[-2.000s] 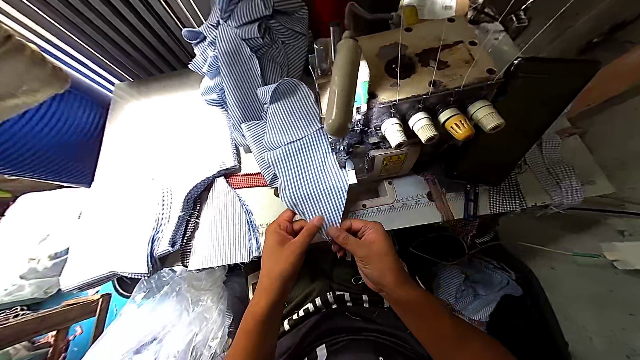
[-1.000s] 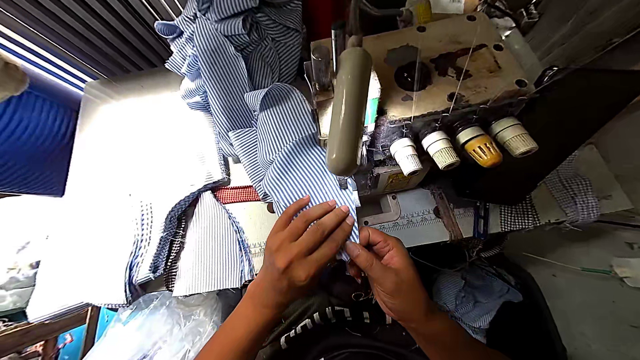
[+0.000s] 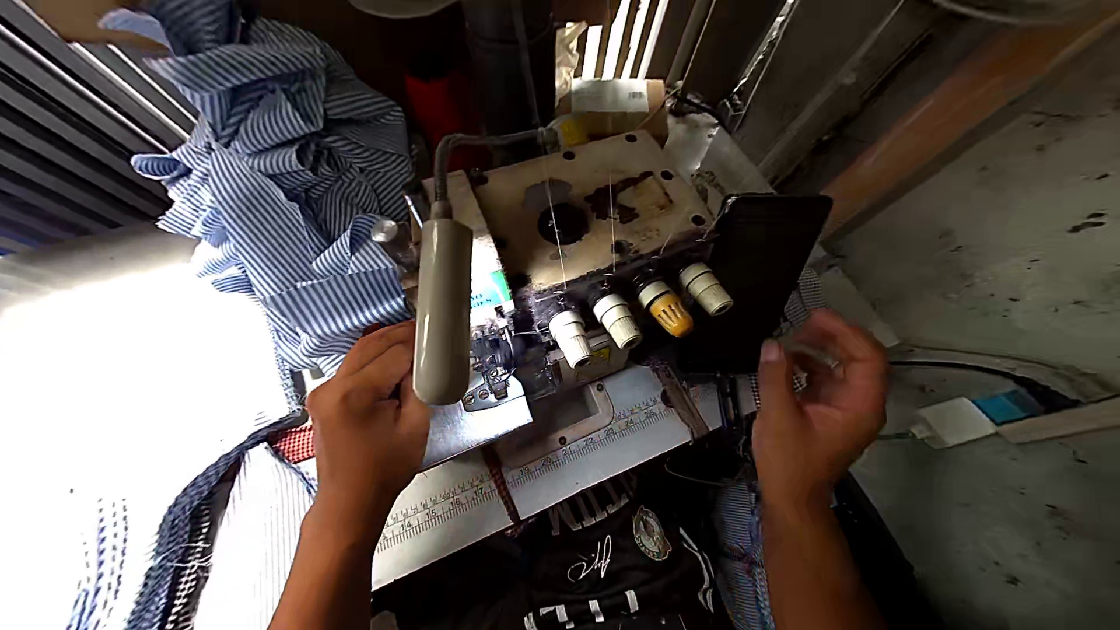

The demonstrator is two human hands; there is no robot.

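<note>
My left hand (image 3: 372,407) is curled at the left of the serger sewing machine (image 3: 586,210), close behind the grey lamp head (image 3: 443,311). It meets the lower edge of the blue-and-white striped fabric (image 3: 289,201) heaped at the upper left; whether it grips the fabric cannot be told. My right hand (image 3: 818,402) is raised at the right, beside the dark upright panel (image 3: 757,271), fingers bent and apart, with no cloth seen in it. The presser foot area (image 3: 492,376) shows between the lamp and the tension knobs (image 3: 617,321).
A measuring tape strip (image 3: 525,477) runs along the machine table's front edge. Stacked cut fabric pieces (image 3: 262,516) lie at the lower left. Blue cloth (image 3: 739,542) hangs at the lower right. A white and blue object (image 3: 962,420) is at the far right.
My hands were together on a striped fabric piece in front of the machine; they are now wide apart, left at the machine's left, right by the dark panel. The view has shifted strongly.
</note>
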